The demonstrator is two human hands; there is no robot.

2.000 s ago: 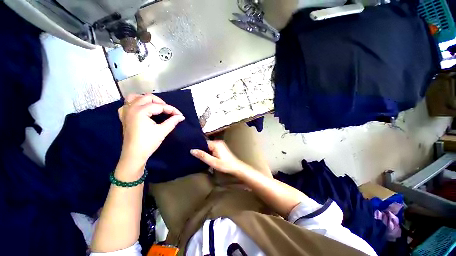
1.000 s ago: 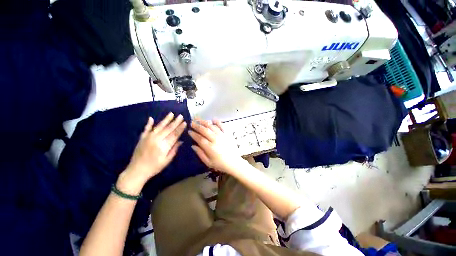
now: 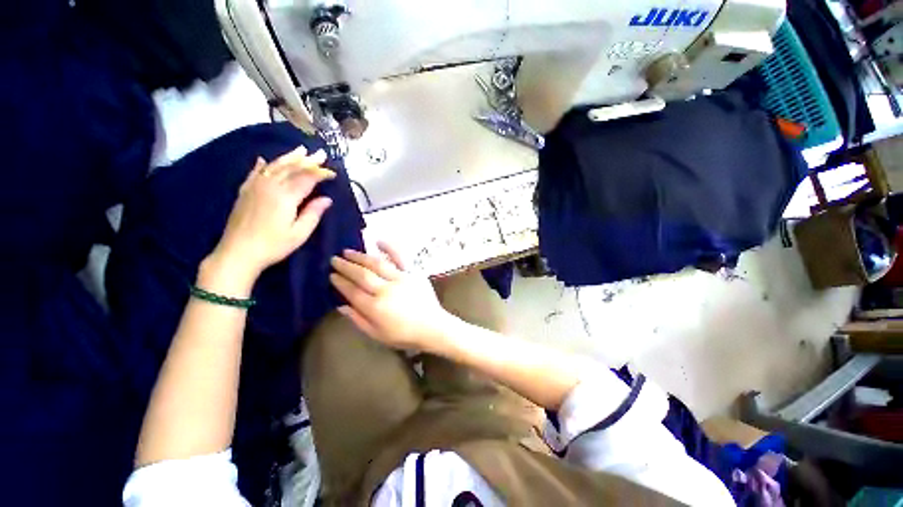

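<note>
A navy cut panel (image 3: 188, 198) lies on the table, its upper end at the presser foot (image 3: 335, 139) of the white sewing machine (image 3: 436, 35). My left hand (image 3: 269, 210) rests on the panel just below the presser foot, fingers bent towards it; the fingertips are close together. My right hand (image 3: 386, 297) lies with spread fingers on the panel's right edge, lower down near the table's front edge. Neither hand visibly pinches the cloth. The needle tip is too small to tell.
Stacked dark panels (image 3: 673, 188) lie right of the bed. Thread snips (image 3: 510, 127) lie on the bed (image 3: 426, 134) beside them. A teal basket (image 3: 797, 84) with an orange item (image 3: 790, 129) stands behind the stack. A navy heap (image 3: 59, 248) fills the left. A cardboard box (image 3: 832, 243) is at right.
My left hand has moved up towards the presser foot, its fingers more bent. My right hand has moved down and left along the panel's edge. The panel's upper end reaches further up at the foot.
</note>
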